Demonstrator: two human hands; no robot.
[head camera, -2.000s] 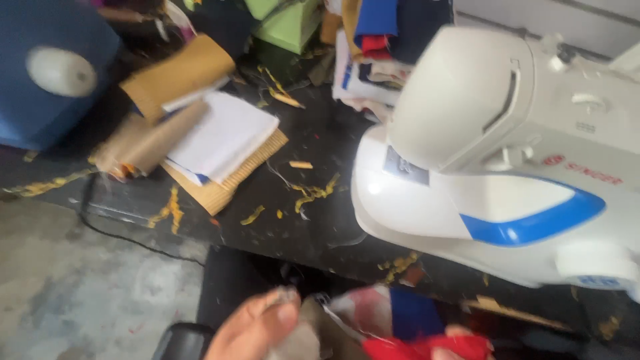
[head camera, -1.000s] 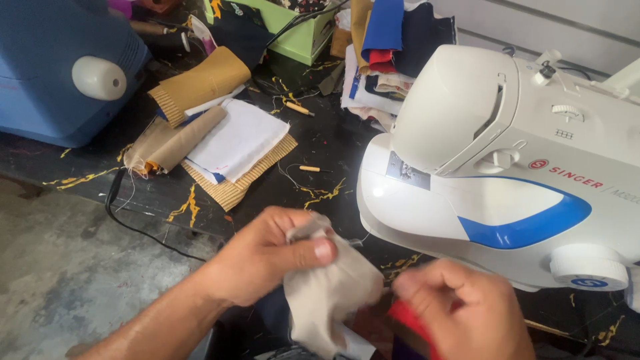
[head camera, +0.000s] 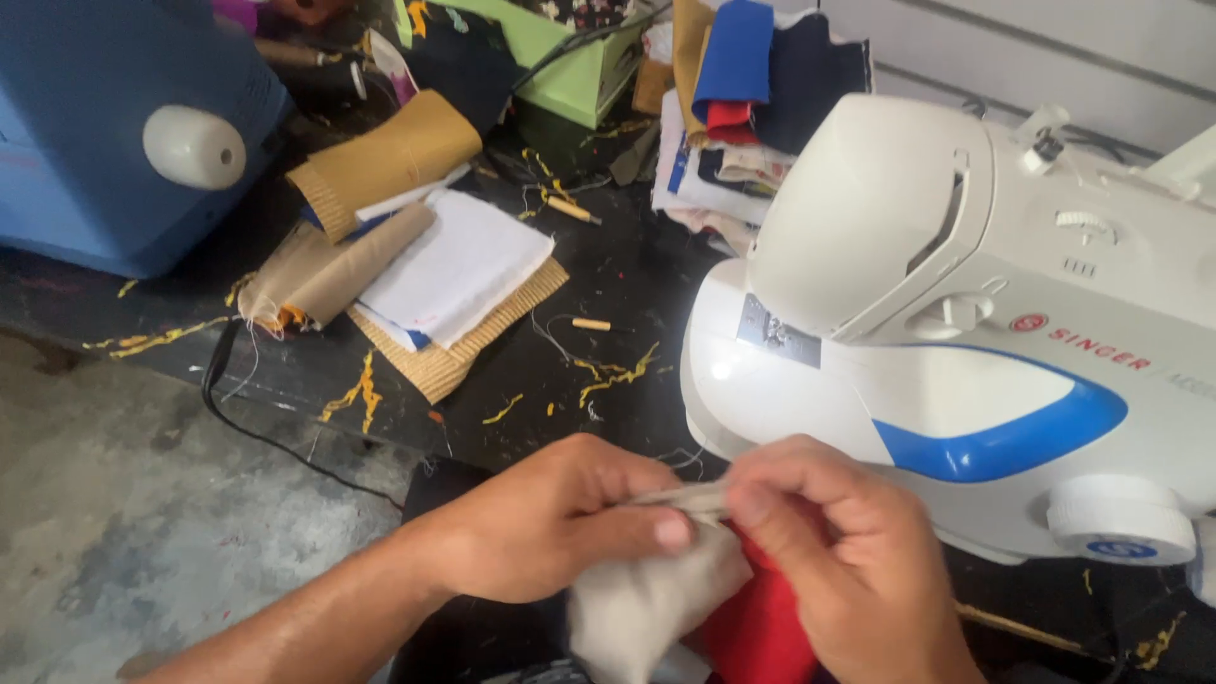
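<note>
My left hand (head camera: 570, 518) pinches the edge of a beige fabric piece (head camera: 646, 598) between thumb and fingers. At the same edge, close by on the right, my right hand (head camera: 841, 541) grips the cloth with thumb and forefinger. Red fabric (head camera: 765, 608) hangs beneath my right hand, beside the beige piece; whether the two are joined I cannot tell. Both hands are in front of the table, just below the free-arm end of a white Singer sewing machine (head camera: 912, 237). Its needle area is partly hidden under the machine head.
A black table (head camera: 494, 408) carries folded fabric pieces (head camera: 456, 266), yellow thread scraps (head camera: 617, 375) and a small wooden-handled tool (head camera: 570, 209). A blue machine (head camera: 114, 123) stands at left. Behind are a green box (head camera: 579, 76) and a fabric stack (head camera: 736, 114). A black cable (head camera: 294, 456) hangs over the table's front edge.
One second ago my right hand was apart from the beige cloth's top edge, near the red fabric. Now both hands are close together on that edge.
</note>
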